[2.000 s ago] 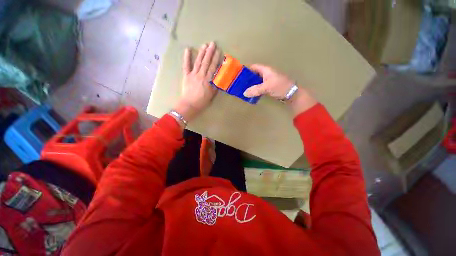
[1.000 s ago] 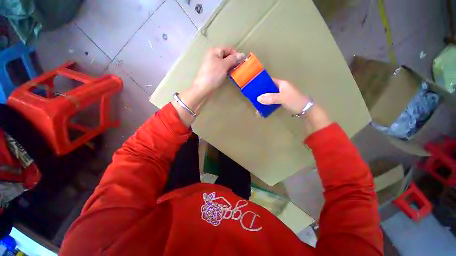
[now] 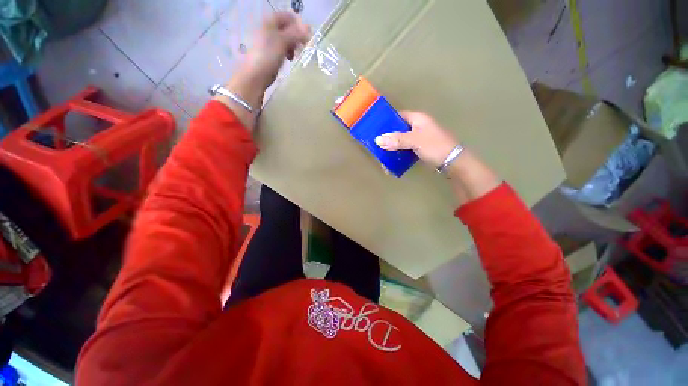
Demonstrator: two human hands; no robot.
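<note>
A large brown carton (image 3: 468,136) with a seam lies in front of me. My right hand (image 3: 426,139) grips the blue-and-orange tape dispenser (image 3: 375,124) over the carton. A shiny strip of clear tape (image 3: 326,59) runs from the dispenser's orange end towards the carton's left edge. My left hand (image 3: 275,45) is at that edge, slightly blurred, with bent fingers at the tape's far end. The exact fingertip contact is hard to see.
An orange-red stool (image 3: 90,151) stands on the tiled floor at left, with a blue stool (image 3: 16,94) partly in view behind it. At right are an open carton (image 3: 577,124) with crumpled grey-blue plastic (image 3: 622,170) in it and small red stools (image 3: 609,295).
My left hand has moved from the dispenser's front up and left to the carton edge, and a strip of tape now shows between them. The dispenser has shifted slightly left.
</note>
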